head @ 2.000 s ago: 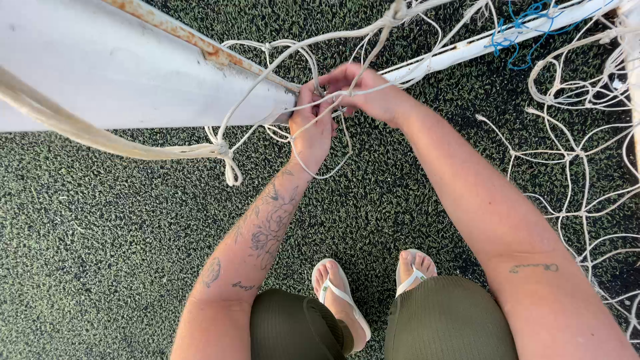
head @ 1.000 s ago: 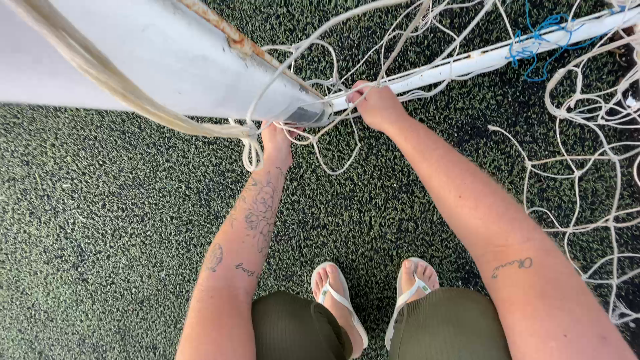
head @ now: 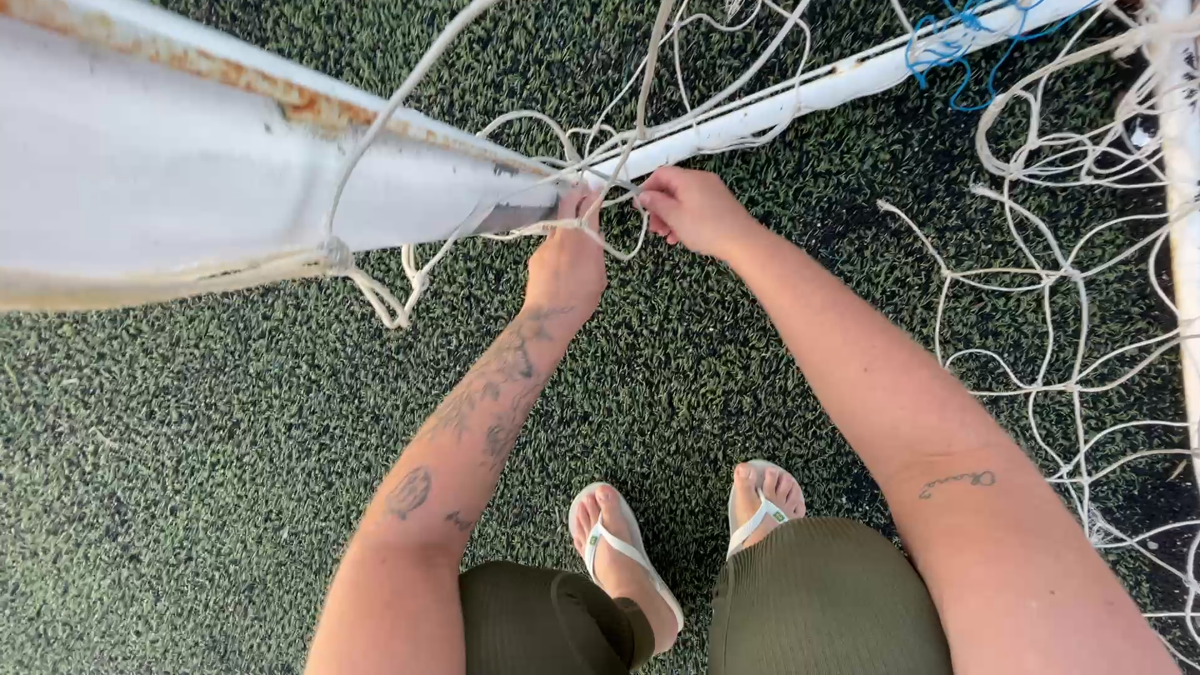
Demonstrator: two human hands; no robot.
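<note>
White net cord (head: 614,251) loops around the foot of a thick white metal goalpost (head: 412,178), where a thinner white bar (head: 750,122) meets it. My left hand (head: 569,258) is at this corner, its fingers partly hidden behind the cords, so its hold is unclear. Just right of it, my right hand (head: 692,211) pinches a strand of the cord between thumb and fingertips. A thicker whitish rope (head: 187,281) runs along the post and ends in a knot with hanging loops, left of my left hand.
Loose white netting (head: 1078,281) spreads over the artificial turf (head: 234,450) at the right, beside an upright white bar (head: 1183,187). Blue string (head: 956,52) is tangled on the thin bar. My feet in white flip-flops (head: 630,553) are below my hands.
My left hand has moved from the underside of the post's end to the corner, close to my right hand. The view has shifted nearer to the post.
</note>
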